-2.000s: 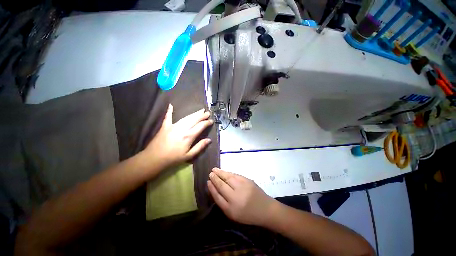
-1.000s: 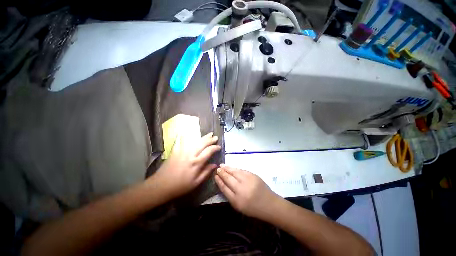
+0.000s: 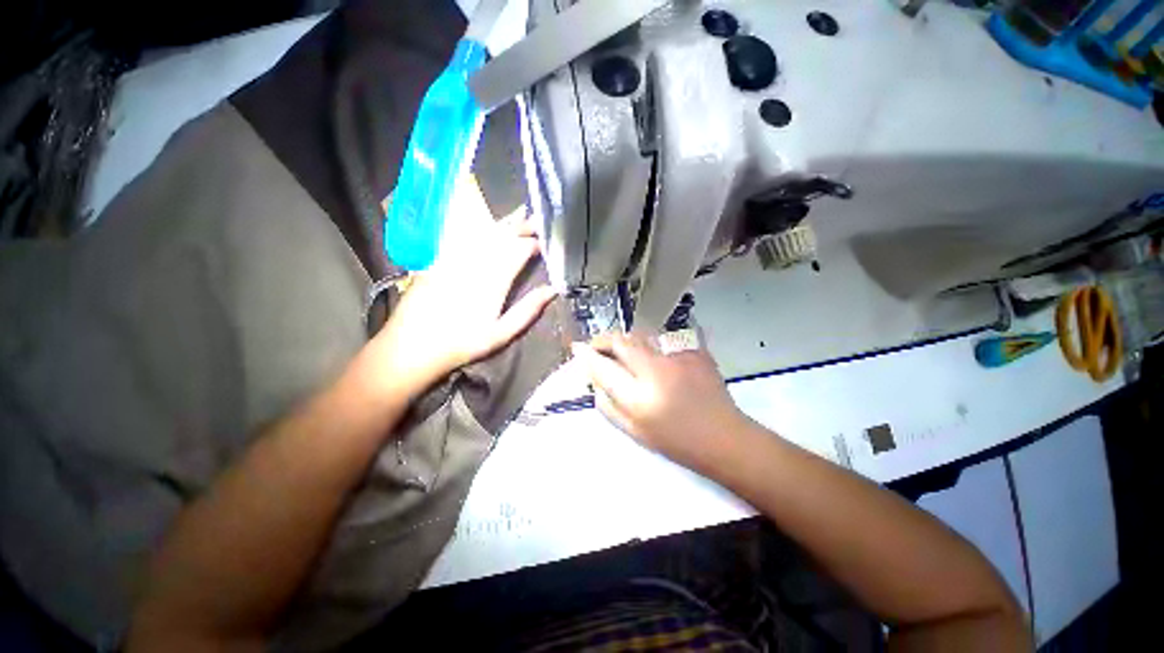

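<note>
The taupe garment panel lies left of the sewing machine, its edge running to the presser foot. A darker brown section shows at its upper part. My left hand rests on the cloth left of the presser foot, fingers spread, partly under the blue lamp. My right hand is just in front of the presser foot, fingertips together at the cloth edge. The needle is too small to make out. The yellow-green patch is mostly hidden by my left hand and the lamp.
Teal-handled snips and orange-handled scissors lie at the table's right end. A blue thread stand is at the upper right. The white table's front edge curves past the cloth. Dark rumpled material is at the far left.
The view has moved closer to the machine. The cloth has shifted away from me under the foot and gathered into folds. Both hands have moved forward, my right hand up to the presser foot.
</note>
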